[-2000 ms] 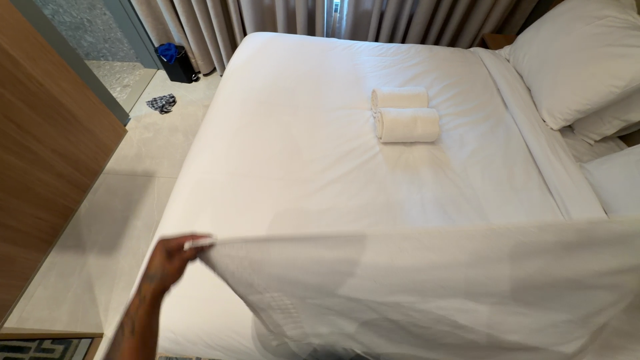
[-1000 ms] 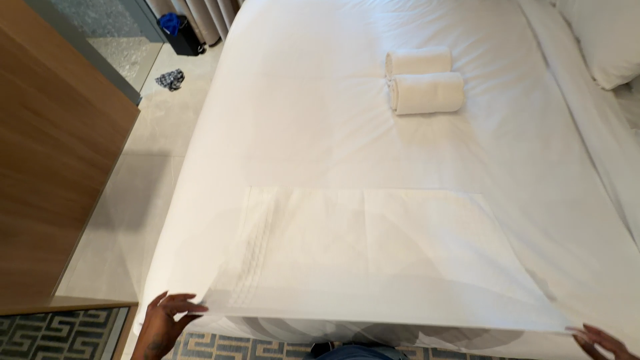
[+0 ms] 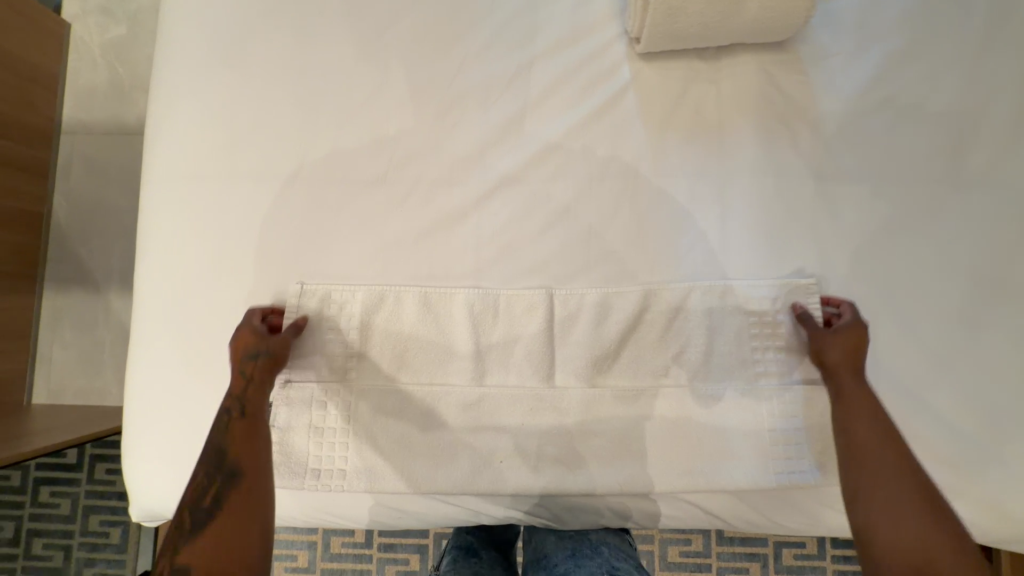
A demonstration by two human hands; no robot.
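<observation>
A white terry towel (image 3: 512,440) with woven square borders at both ends lies across the near edge of the bed, partly folded so that its upper layer ends in a hemmed edge. My left hand (image 3: 268,340) pinches the left end of that upper layer between thumb and fingers. At the opposite end, my right hand (image 3: 836,332) grips the layer beside its square pattern. Both hands are level with each other, just above the mattress. A rolled white towel (image 3: 724,24) rests farther up the bed, cut off by the top of the view.
A white sheet (image 3: 480,200) covers the bed. Wooden furniture (image 3: 28,176) stands along the left, beside a strip of pale tiled floor (image 3: 92,264). Patterned carpet (image 3: 72,500) runs along the near side, where my jeans-clad legs (image 3: 552,552) are.
The towel, held out by both hands one second ago, now lies on the bed with a layer folded over. The view has moved in closer and looks more steeply down.
</observation>
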